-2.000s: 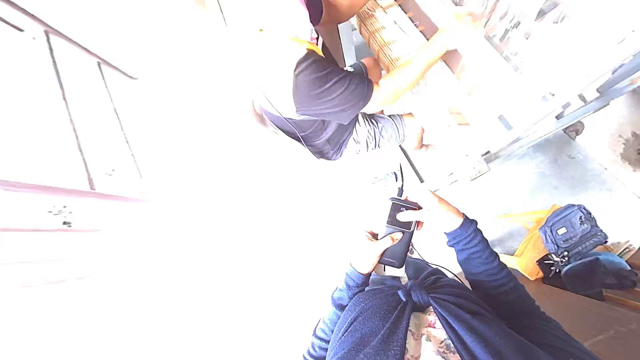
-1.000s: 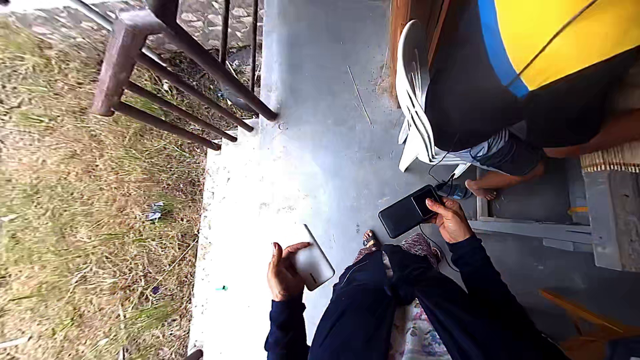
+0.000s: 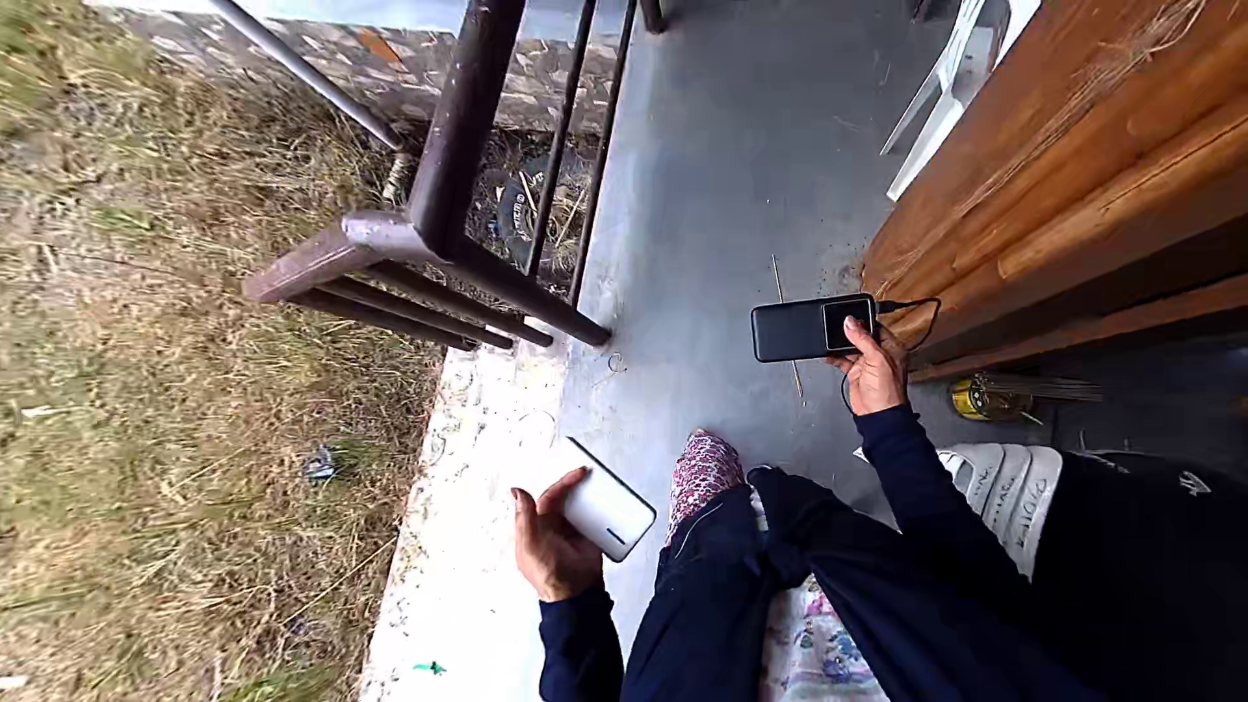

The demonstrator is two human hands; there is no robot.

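Note:
My left hand (image 3: 559, 546) holds a white, flat device with a dark edge, perhaps a smartphone or power bank (image 3: 609, 507), over the pale edge of the floor. Gripped at its right end by my right hand (image 3: 871, 369) is a black rectangular device (image 3: 799, 329), like a power bank, with a squarish glossy panel under the thumb. A black cable (image 3: 912, 305) is plugged into that end and loops down behind the wrist. The two devices are apart. Dark blue sleeves cover both arms.
A brown metal railing (image 3: 390, 234) stands at the upper left beside dry grass (image 3: 195, 390). To the right are a large wooden piece (image 3: 1053, 185), a white plastic chair (image 3: 946, 97), a yellow tin (image 3: 975, 400) with thin sticks, and a person in dark clothing (image 3: 1150, 575) near a white chair back.
Two seconds ago both hands were together at the black device; one second ago they were apart, with the white device in my left hand. The view has swung strongly toward the railing.

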